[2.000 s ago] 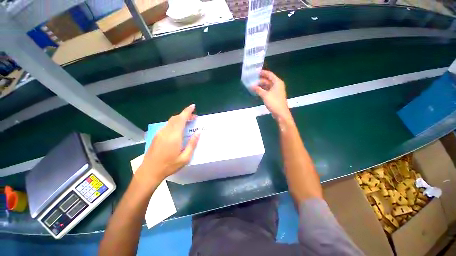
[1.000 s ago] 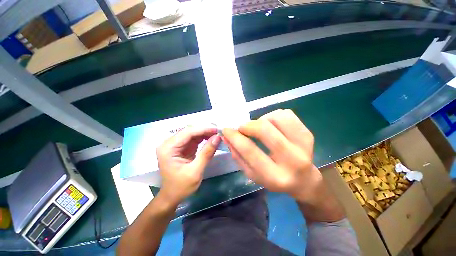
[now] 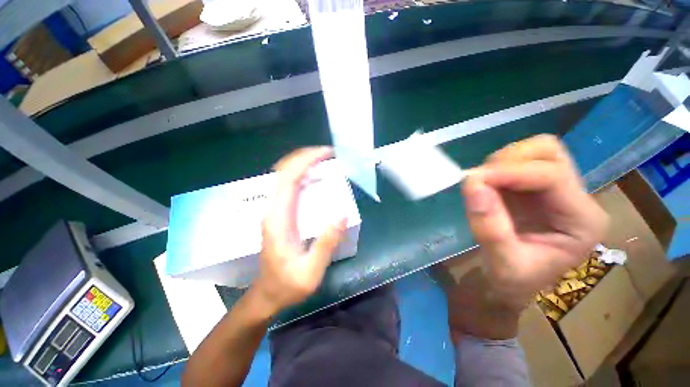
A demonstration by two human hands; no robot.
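Observation:
A closed white and pale blue retail box [image 3: 227,219] lies on the green bench in front of me. A long white label strip [image 3: 344,83] hangs down behind it, its lower end bent near my left hand. My left hand [image 3: 299,227] is over the box's right end with fingers apart; I see nothing held in it. My right hand [image 3: 529,204] is right of the box, blurred, and pinches the corner of a small white label [image 3: 424,166] between thumb and finger. The label is clear of the hanging strip.
A digital scale [image 3: 60,302] stands at the left. A pale sheet [image 3: 189,302] lies partly under the box. An open carton [image 3: 605,317] with gold-yellow pieces is at the lower right. A blue box [image 3: 613,128] is at the right. A slanted white post [image 3: 83,166] crosses the left.
My hands were together at the strip's end and are now apart. My right hand has moved right with a separate label. My left hand's fingers have opened over the box.

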